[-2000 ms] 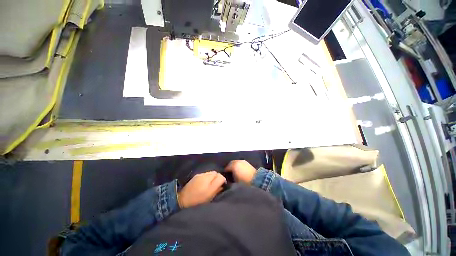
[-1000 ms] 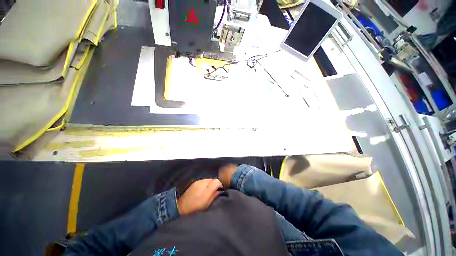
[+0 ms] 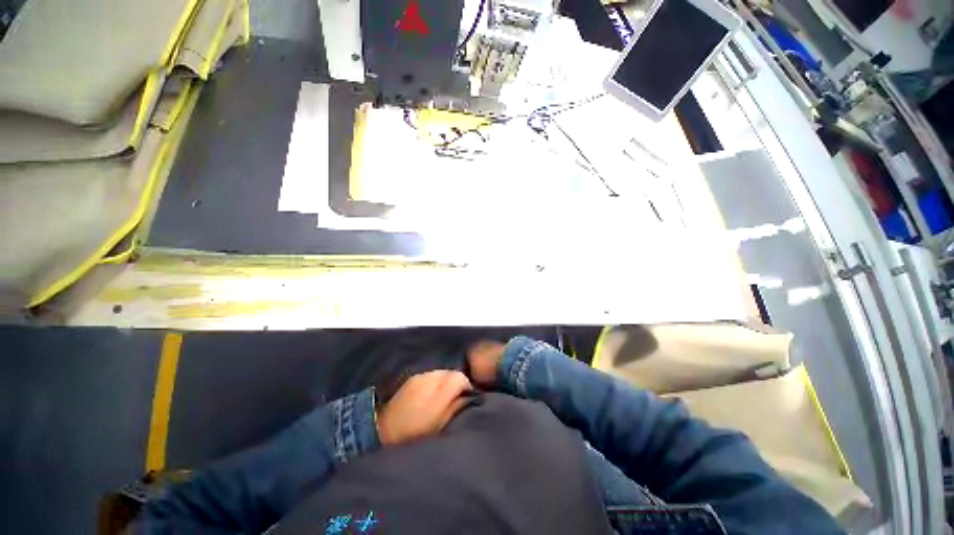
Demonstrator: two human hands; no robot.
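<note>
My left hand (image 3: 426, 405) is over my lap at the dark apron (image 3: 460, 460), its back up and its fingers hidden. My right hand (image 3: 484, 363) is close beside it, small and partly hidden by the denim cuff. Whether either hand holds anything cannot be told. Above them is the white table edge (image 3: 366, 303). The sewing head (image 3: 412, 52), dark grey with a red logo, stands over the white sewing template (image 3: 305, 157). A black cable (image 3: 460, 141) lies coiled on the template.
A beige panel stack (image 3: 73, 188) with yellow edges lies on the left. Beige panels (image 3: 748, 413) hang or lie below the table at the right. The control panel (image 3: 675, 52) stands at the back right. A long metal rail (image 3: 826, 209) runs along the right.
The view has shifted, so more of the sewing head shows than two seconds ago. My right hand has drawn in lower behind its cuff. My left hand stays at the apron.
</note>
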